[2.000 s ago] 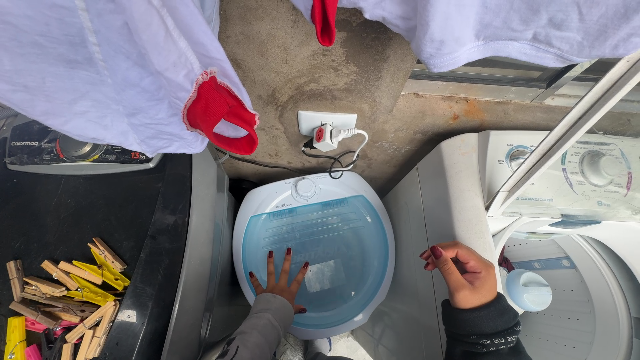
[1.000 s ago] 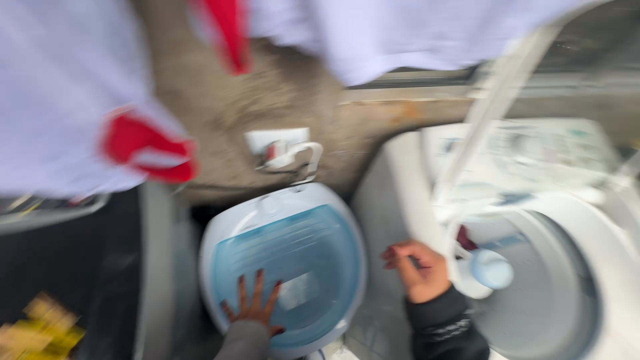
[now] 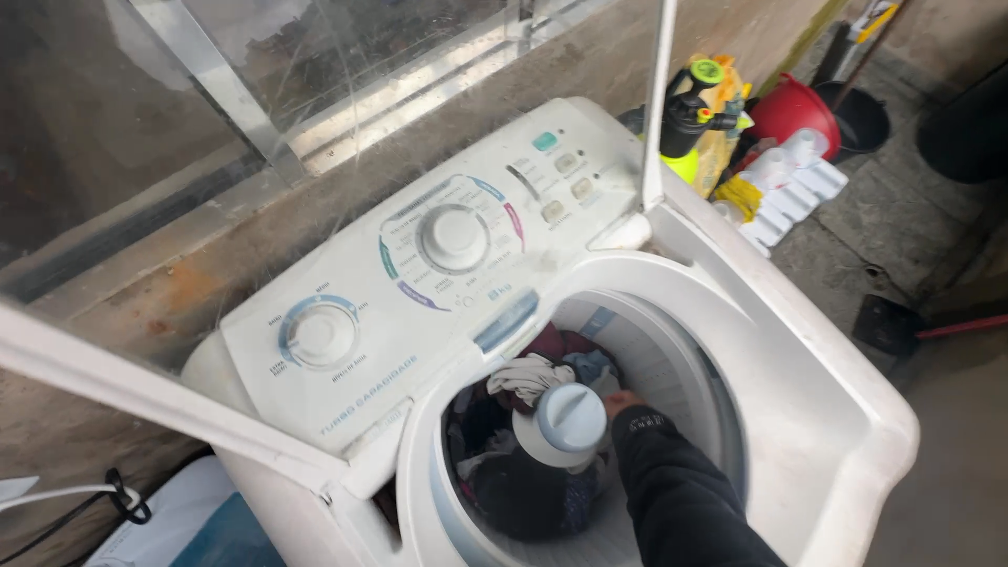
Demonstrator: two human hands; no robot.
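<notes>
My right hand [image 3: 624, 402], in a dark sleeve, reaches into the drum [image 3: 677, 362] of a top-loading washing machine. It is beside the light blue cap of the agitator [image 3: 572, 416], near a grey-white cloth. Its fingers are mostly hidden, so whether they grip anything cannot be told. Dark clothes [image 3: 520, 492], a crumpled whitish garment [image 3: 529, 376] and a blue one [image 3: 589, 365] lie around the agitator. Two knobs and several buttons are on the control panel [image 3: 378, 315]. My left hand is out of view.
The raised lid's white frame [image 3: 157, 394] flanks the opening. A smaller machine with a blue lid [image 3: 228, 535] stands at lower left, near a white cable [image 3: 55, 492]. Beyond are a sprayer [image 3: 689, 118], a red bucket [image 3: 799, 114], white bottles [image 3: 768, 169] and a dustpan [image 3: 890, 324].
The view has swung right to the open washing machine. My right hand has moved from beside the machine into its drum. My left hand, earlier over the smaller machine's blue lid, has left view.
</notes>
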